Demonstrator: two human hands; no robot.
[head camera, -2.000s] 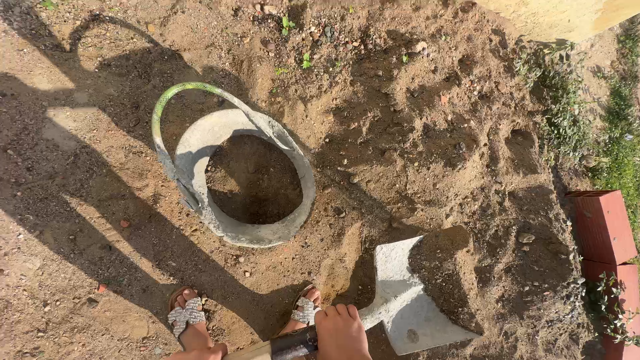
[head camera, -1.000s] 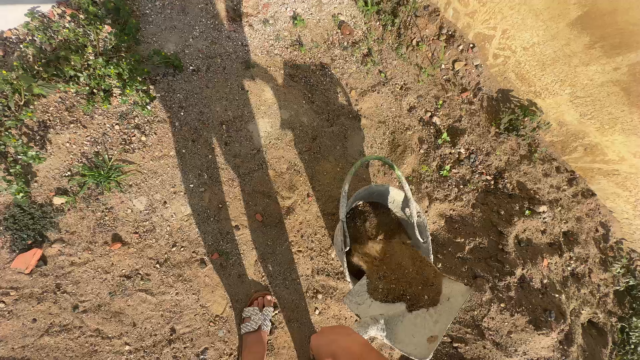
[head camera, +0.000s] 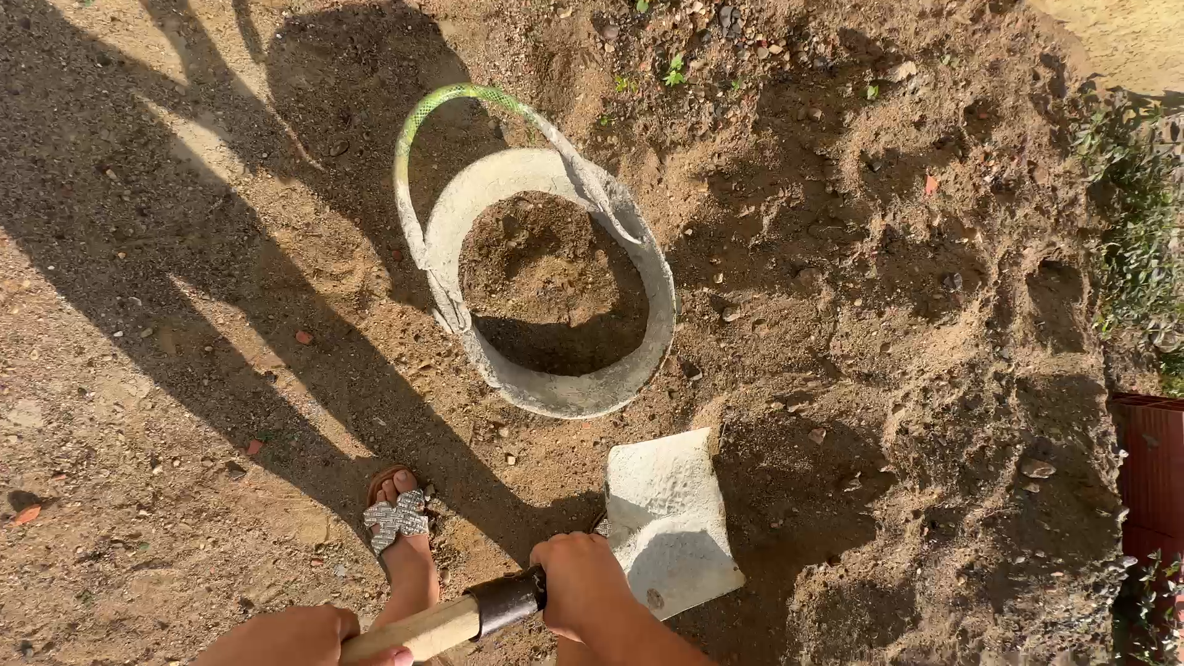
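Observation:
A square-bladed shovel (head camera: 671, 523) lies low with its pale, worn blade bare, its edge against the sandy soil right of the bucket. My right hand (head camera: 587, 583) grips it near the blade, just past the dark collar. Farther back, my left hand (head camera: 287, 636) is closed around the wooden handle (head camera: 416, 634), partly cut off by the bottom edge. Above the blade stands a cement-crusted bucket (head camera: 592, 393) with soil (head camera: 555, 277) inside. Its raised handle, sleeved in green hose (head camera: 467, 92), leans to the upper left.
A loose, uneven bank of soil (head camera: 971, 407) spreads to the right. Red bricks (head camera: 1152, 462) and weeds (head camera: 1142, 222) line the right edge. My sandalled foot (head camera: 398, 518) is on the ground below left of the bucket. Long shadows cross the left side.
One second ago the shovel blade was tipped over the bucket with soil on it; now the blade is bare and beside the bucket. The bucket holds more soil than two seconds ago. The view has swung.

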